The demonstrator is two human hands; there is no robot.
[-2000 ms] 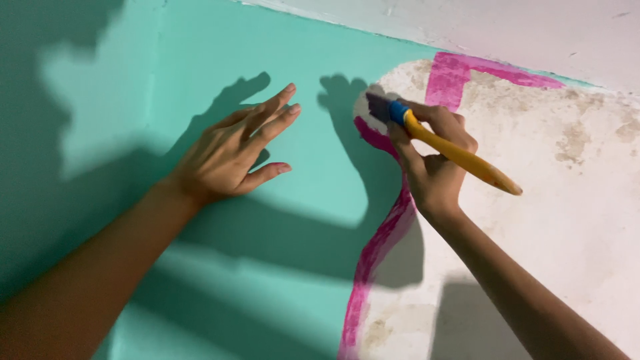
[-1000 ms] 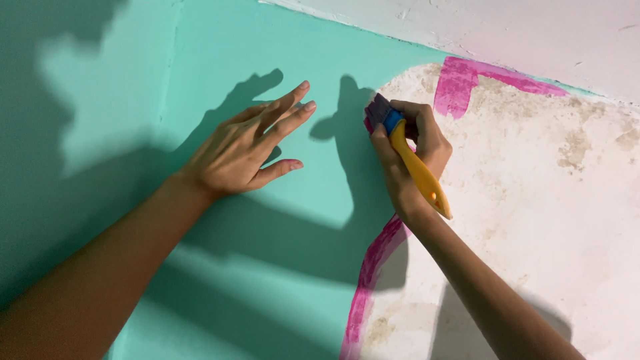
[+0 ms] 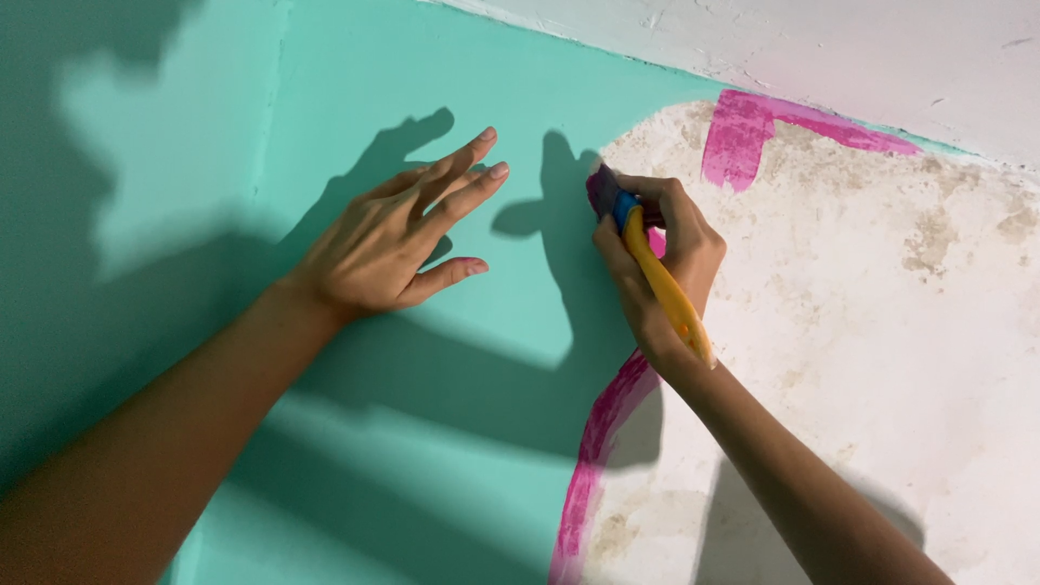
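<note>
My right hand (image 3: 670,252) grips a paintbrush (image 3: 668,288) with a yellow handle, a blue ferrule and dark bristles. Its bristle tips touch the wall where the turquoise paint (image 3: 487,341) meets the bare whitish patch (image 3: 845,341). A magenta paint stripe (image 3: 597,431) follows that border below the hand, and some magenta shows behind the fingers. My left hand (image 3: 390,231) is spread and holds nothing, over the turquoise area left of the brush; whether it touches the wall is unclear. Its thumb tip has a pinkish stain.
At the upper right, a magenta block (image 3: 738,138) and strip run along the top edge of the patch. A white surface (image 3: 812,49), perhaps the ceiling, borders the wall above. A wall corner (image 3: 272,106) stands at the left. Shadows of both arms fall across the wall.
The brush handle has swung from pointing right to pointing down and right. The bristles have moved from inside the patch's upper left edge to its turquoise border. My left hand stays spread.
</note>
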